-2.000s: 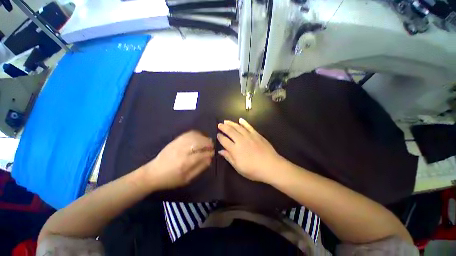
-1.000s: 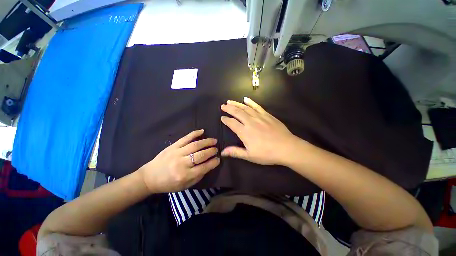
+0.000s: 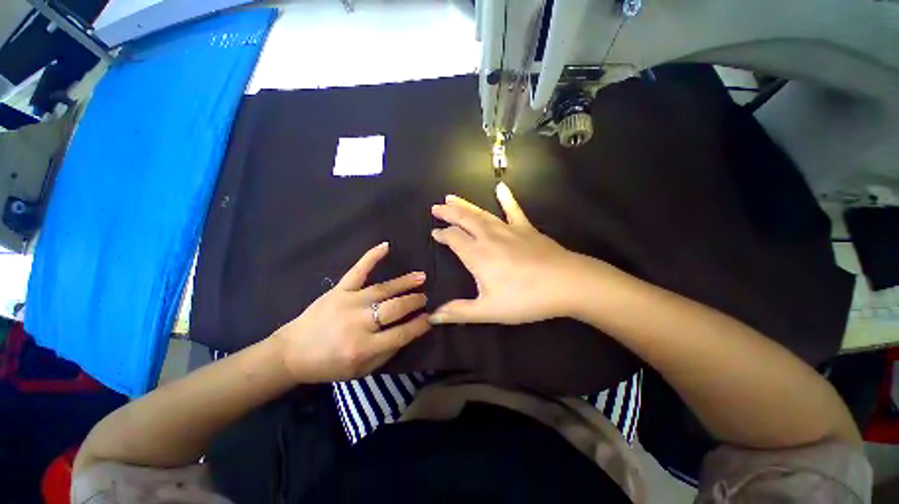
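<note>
A large dark brown-black garment panel (image 3: 296, 226) lies spread flat under the needle, its front edge over my lap. A small white paper label (image 3: 359, 156) lies on it. My left hand (image 3: 355, 325), with a ring, rests on the panel with fingers apart. My right hand (image 3: 508, 261) rests on it just below the lit presser foot (image 3: 499, 156), fingers spread. A faint dark line in the panel runs between my fingertips. Neither hand grips anything visible.
The off-white sewing machine head (image 3: 680, 39) stands at the upper right, with a ribbed tension dial (image 3: 575, 128). A bright blue sheet (image 3: 123, 197) lies left of the panel. A dark piece (image 3: 875, 246) lies at the right. Red shows at the lower left (image 3: 59, 477).
The view has shifted since the first frame. My left hand has opened from bunched fingers to lie flatter. My right hand's fingers have spread wider. The pink item behind the panel no longer shows.
</note>
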